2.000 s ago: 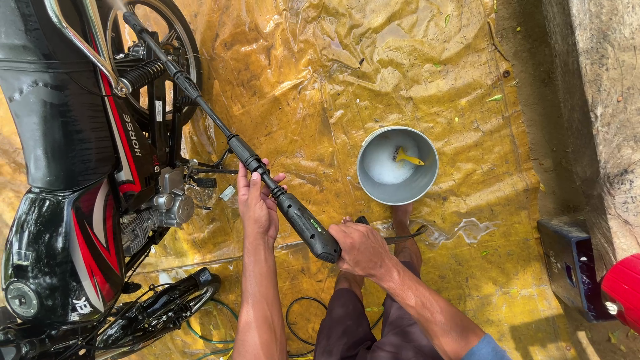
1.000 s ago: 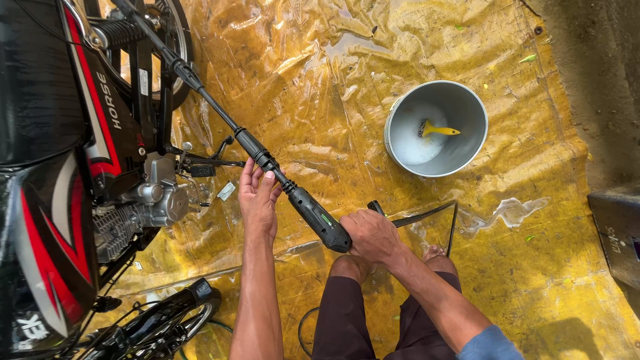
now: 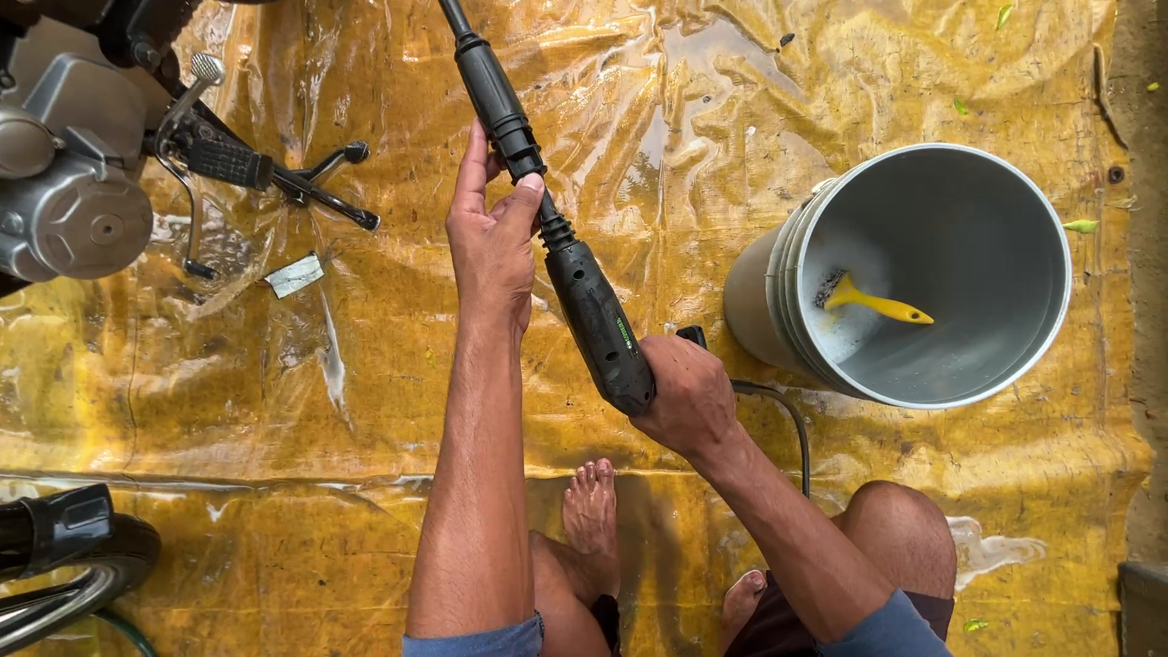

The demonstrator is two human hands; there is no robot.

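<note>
A black pressure washer gun (image 3: 598,328) slants across the middle of the view, its lance running out of the top edge. My left hand (image 3: 497,228) supports the lance at its ribbed collar, with thumb and fingers on either side. My right hand (image 3: 684,388) is closed around the gun's grip at the rear, and a black hose (image 3: 794,420) leads away from below it. The nozzle tip is out of view. Right of the gun, a grey plastic bucket (image 3: 967,274) holds suds and a yellow-handled brush (image 3: 881,303).
At the upper left are a motorcycle's engine (image 3: 78,201) and footpeg (image 3: 224,162). Part of its wheel (image 3: 119,557) shows at the lower left. A wet yellow tarpaulin (image 3: 274,392) covers the ground, with a small silvery packet (image 3: 295,276) on it. My bare feet are below the gun.
The view has moved a lot, and less of the motorcycle shows. Both hands keep hold of the gun and lance, which now point more steeply up the view.
</note>
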